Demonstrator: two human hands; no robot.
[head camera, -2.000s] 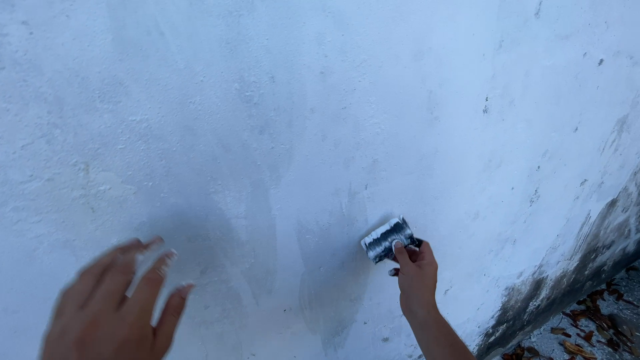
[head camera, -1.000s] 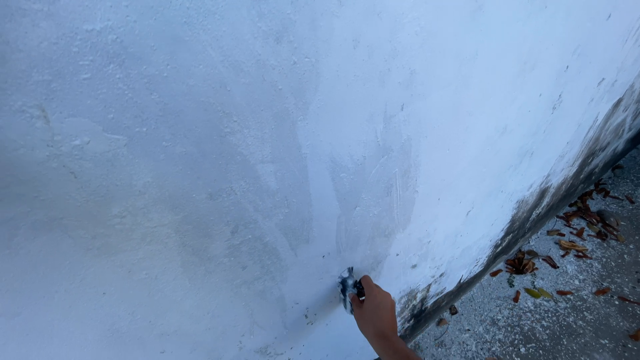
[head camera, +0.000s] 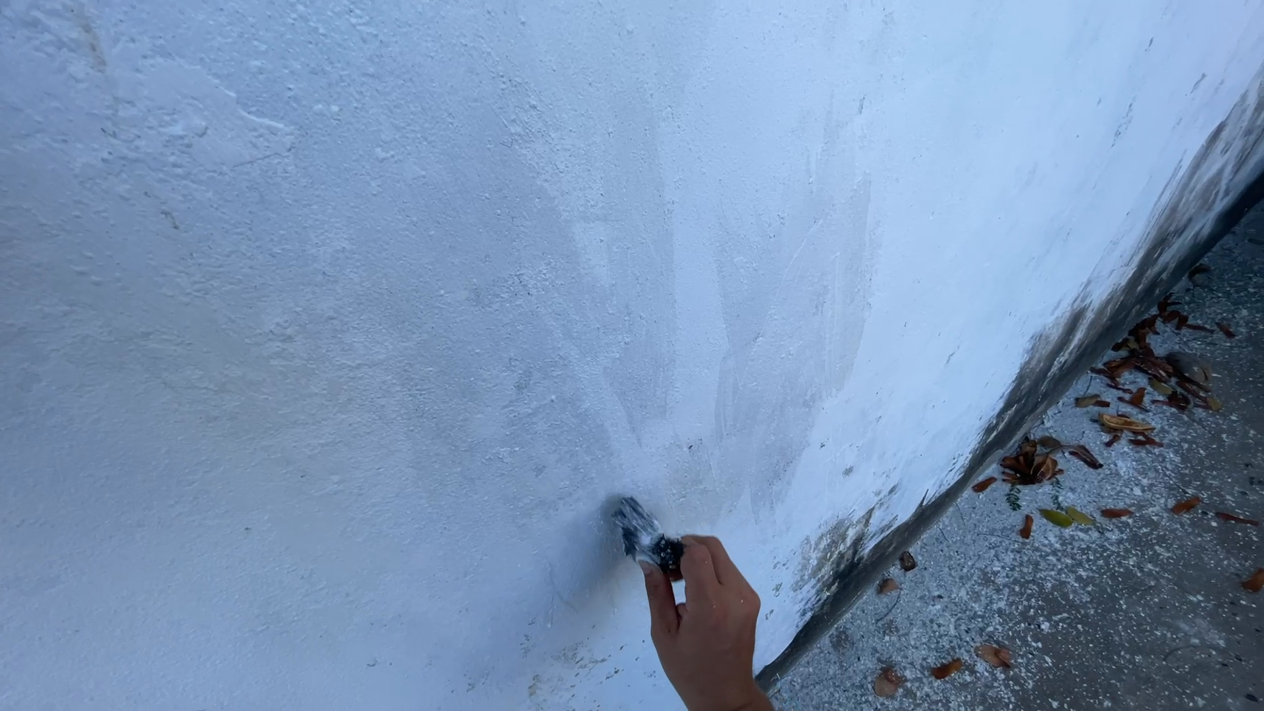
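My right hand, low and right of centre, grips a small dark hand tool smeared with white, probably a scraper. Thumb and fingers pinch its dark handle, and its far end is at or very close to the white-coated wall. Whether it touches the surface cannot be told. Smooth, slightly darker streaks fan upward on the wall above the tool. The surface to the left is rougher and bumpy. My left hand is out of view.
Along its lower edge the wall has a dark, stained strip. Beyond lies grey ground speckled with white flecks, with dry brown leaves scattered near the wall's foot.
My left hand, seen spread at the lower left two seconds ago, has gone out of view. My right hand with the tool has moved lower on the wall. The view has shifted, showing more ground.
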